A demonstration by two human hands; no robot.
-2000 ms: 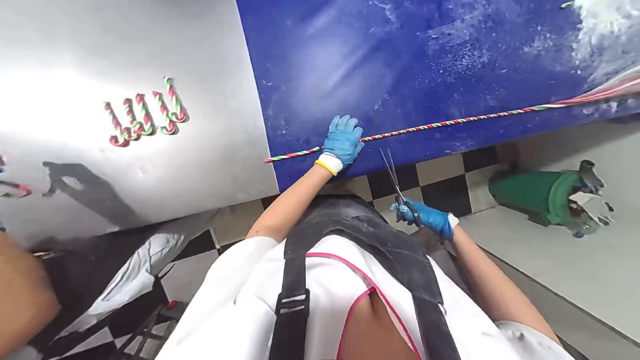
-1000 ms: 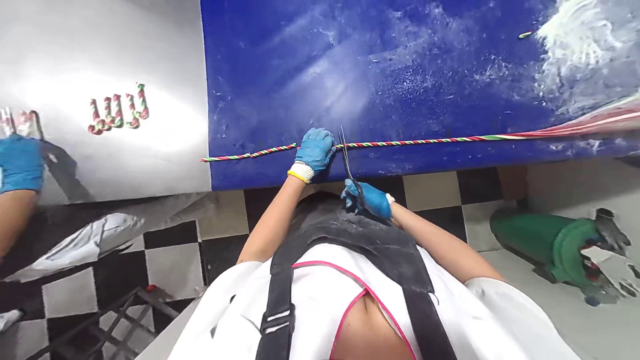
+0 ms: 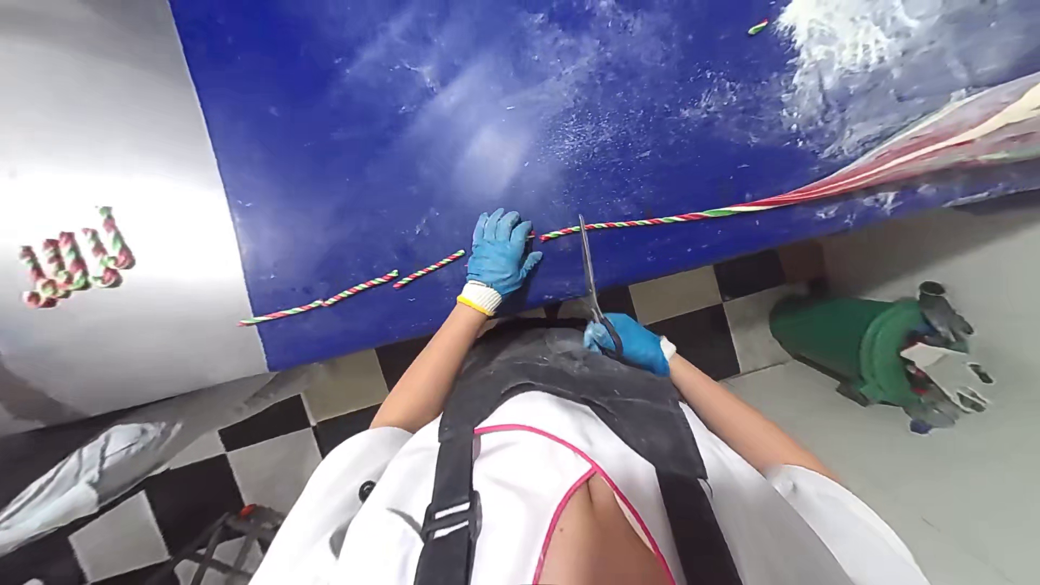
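My left hand, in a blue glove, lies palm down over part of the red, green and white twisted candy, fingers nearly together; what is under it is hidden. Cut candy sticks lie in a slanting row to its left on the blue table mat. On its right the long candy rope starts at a cut end and widens into a thick striped candy mass. My right hand, also gloved, is shut on the handles of metal scissors, whose blades reach up to the rope.
Several candy canes lie on the metal surface at the left. A small candy piece and white powder are on the far right of the mat. Below the table edge stand a green cylinder and a dark folding stand.
The rope's left stretch, one continuous length before, now lies as separate sticks. My right hand has brought the scissors up to the rope. The other person's hand at the left has left the view.
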